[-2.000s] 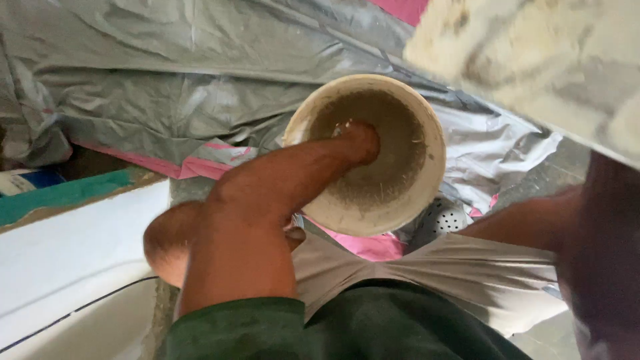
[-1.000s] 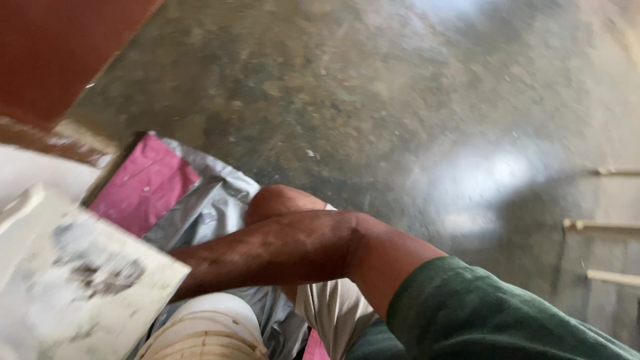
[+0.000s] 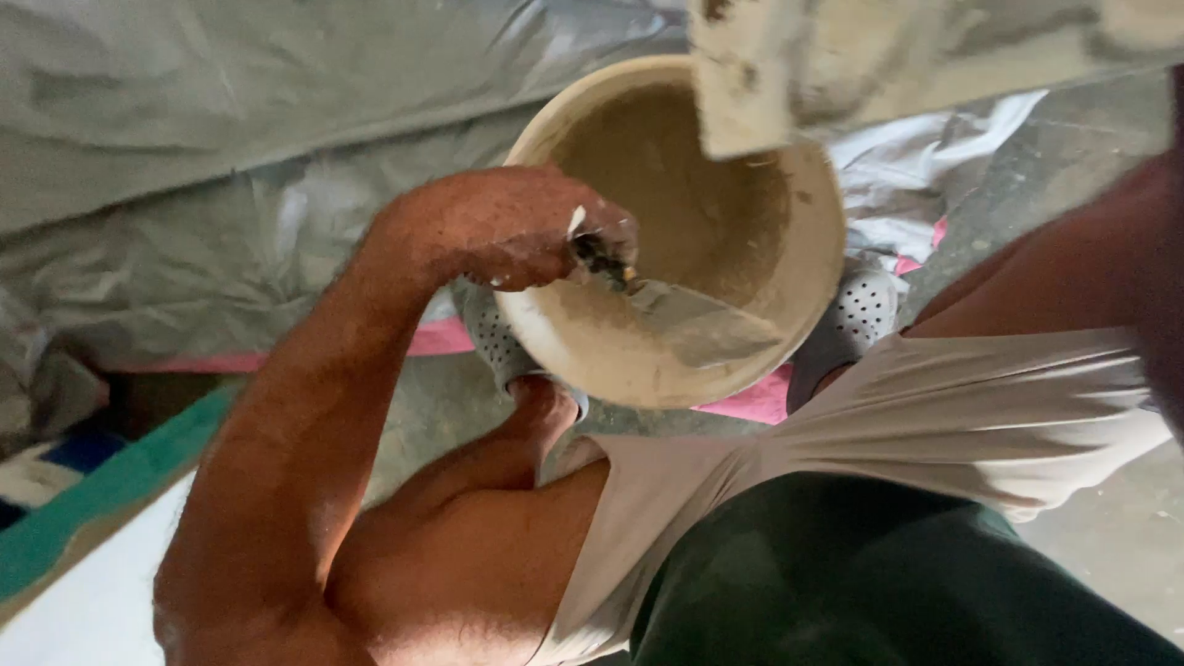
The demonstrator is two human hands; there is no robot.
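My left hand [image 3: 555,231] reaches in from the left and grips the dark handle of a trowel [image 3: 708,324]. The trowel's flat metal blade points down to the right over the inner wall of a round, pale bucket [image 3: 819,240]. Greyish-brown material or residue coats the bucket's inside. A pale, smeared board [image 3: 925,69] juts in from the upper right and overlaps the bucket's far rim. My right hand is not visible; part of the right arm shows dark at the right edge, running up toward the board.
A grey plastic sheet [image 3: 231,120] with pink parts lies beyond and around the bucket. My feet, in grey perforated clogs [image 3: 865,301], stand on either side of it. A white panel with a green edge [image 3: 120,481] is at lower left.
My left hand was deep in the bucket two seconds ago; now it is at the near-left rim with the trowel showing. The view swung away to bare floor and back.
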